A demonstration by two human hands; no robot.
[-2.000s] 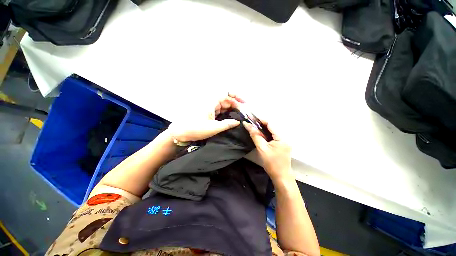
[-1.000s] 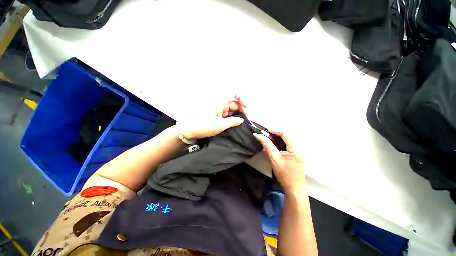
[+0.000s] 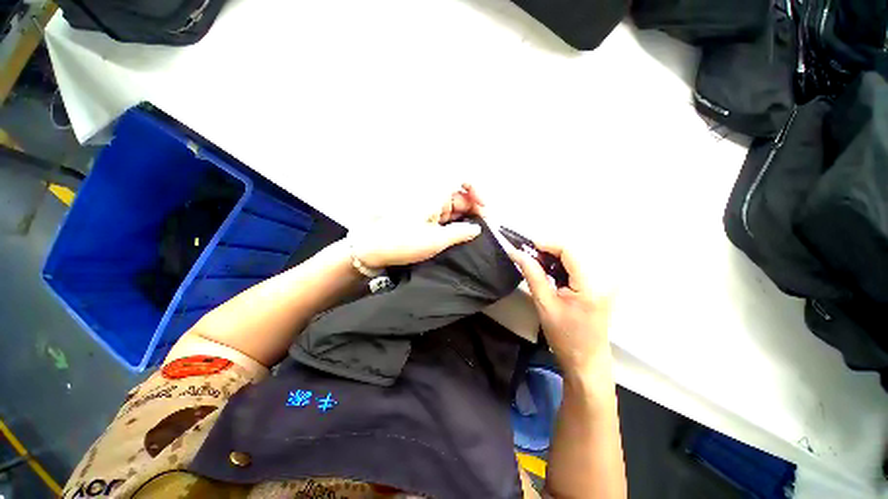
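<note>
The black fabric bag (image 3: 414, 302) hangs over my lap at the table's near edge, its grey-black cloth folded. My left hand (image 3: 414, 242) pinches its upper edge, thumb on top, fingers partly hidden behind the cloth. My right hand (image 3: 573, 302) is just right of that edge, closed around dark thread snips (image 3: 526, 246) that point up and left. The snips are mostly covered by the fingers. Whether the blades touch the bag cannot be told.
The white-covered table (image 3: 389, 107) spans the front. Piled black bags (image 3: 818, 185) lie at the right and far side, another bag (image 3: 146, 18) at far left. A blue bin (image 3: 258, 244) with dark items stands left of my lap. A light blue container (image 3: 537, 407) is below the table edge.
My right hand has moved right, away from my left hand, and the snips show apart from the bag's edge. My left hand keeps its pinch on the bag. The view has shifted slightly.
</note>
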